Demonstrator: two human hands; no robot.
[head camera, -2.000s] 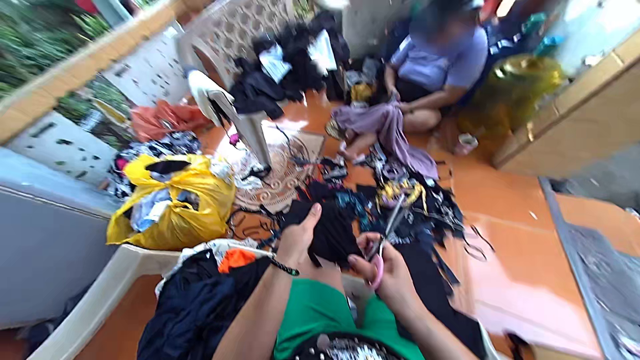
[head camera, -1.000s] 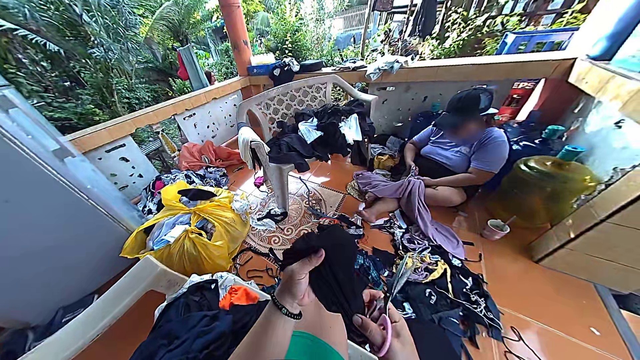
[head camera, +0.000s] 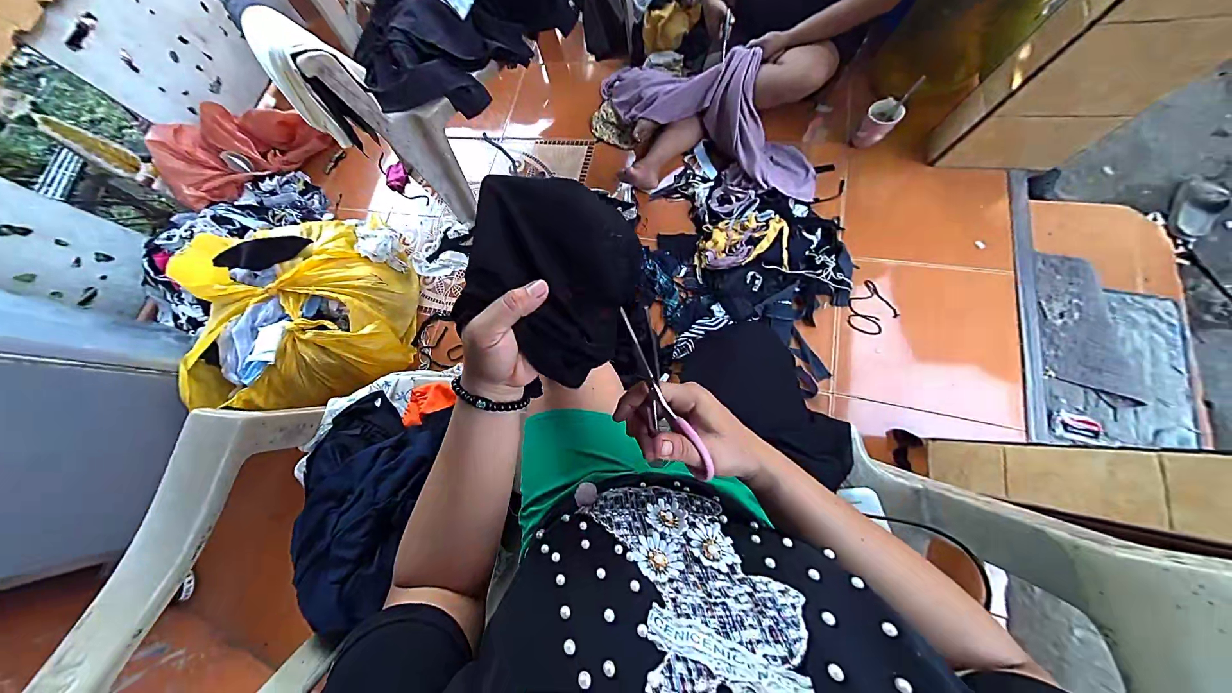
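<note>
My left hand (head camera: 502, 342), with a dark beaded bracelet at its wrist, grips a black cloth (head camera: 553, 265) held up above my lap, thumb on its near side. The fingers behind the cloth are hidden. In my right hand (head camera: 688, 433) is a pair of scissors (head camera: 647, 371) with pink handles. Their blades point up and left, beside the right edge of the cloth; whether they touch it I cannot tell. A larger black cloth (head camera: 756, 395) lies beyond my right hand.
A yellow plastic bag (head camera: 356, 298) stuffed with cloth stands at the left, near dark blue fabric (head camera: 351, 520). Cloth scraps (head camera: 751, 260) lie on the tiled floor. A seated person handles purple cloth (head camera: 736, 111) beyond them. White plastic chair arms (head camera: 183, 510) flank me.
The view has tilted down since one second ago. My left hand still grips black cloth, which now looks more bunched and raised. The scissors remain in my right hand.
</note>
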